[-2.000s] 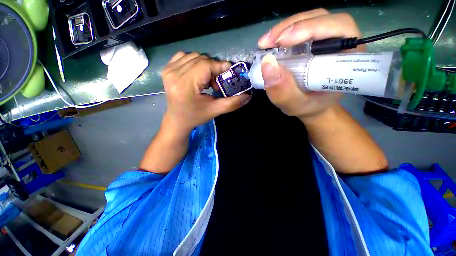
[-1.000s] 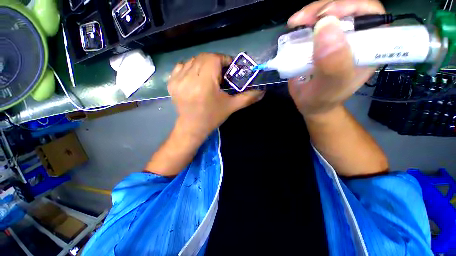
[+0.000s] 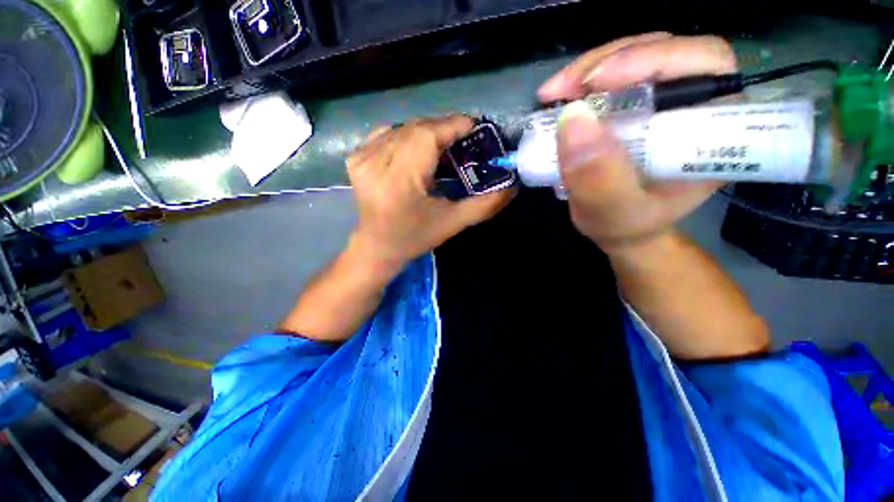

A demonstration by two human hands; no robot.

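Observation:
My left hand (image 3: 404,186) holds a small black rounded-square housing (image 3: 474,157) with a silvery outline between its fingers, open face up, near the bench edge. My right hand (image 3: 627,147) is closed around a dispensing syringe (image 3: 730,142), a clear barrel with a white label, lying about level. The syringe's short blue needle tip (image 3: 505,161) is at the right side of the housing; I cannot tell if it touches. A black cable (image 3: 698,90) runs from the clear block on the barrel. A green cap (image 3: 863,123) is on the rear end.
A black tray (image 3: 211,98) with housings stands at the back left. Crumpled white paper (image 3: 268,142) lies before it on the green bench (image 3: 328,147). A green-framed fan (image 3: 93,157) is far left. A black parts rack (image 3: 799,230) is low right. A carton (image 3: 116,286) and blue stool (image 3: 858,402) stand below.
My left hand has moved slightly right and turned the housing. My right hand and syringe have moved left and down since one second ago, with the tip still at the housing.

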